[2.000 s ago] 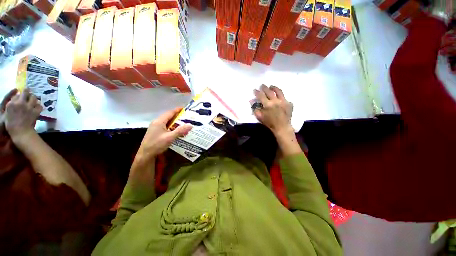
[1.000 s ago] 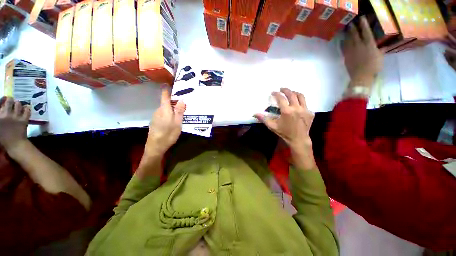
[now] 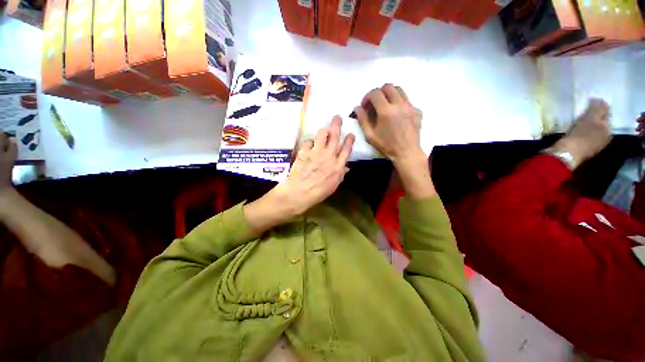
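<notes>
A retail carton (image 3: pixel 265 120) lies flat near the table's front edge, its white broad face with black accessory pictures and an orange coil facing up. My left hand (image 3: pixel 320 170) lies flat to the right of the carton's lower end, fingers apart, with nothing visible in it. My right hand (image 3: pixel 391 121) is just above the table, further right, fingers curled and pinching a small dark item (image 3: pixel 353 114). The fingertips of both hands are close together. Most of the small item is hidden by my right fingers.
Orange carton rows stand at the left (image 3: pixel 117 53) and back centre (image 3: pixel 353 18). More cartons (image 3: pixel 562 28) stand at the back right. A thin green-yellow item (image 3: pixel 61 127) lies at left. People sit on both sides, one hand at far left, a red sleeve (image 3: pixel 523 184) at right.
The carton has been laid flat on the table. My left hand has left it and moved right. My right hand has moved up and left. The neighbour's hand at right has drawn back, beside newly set cartons.
</notes>
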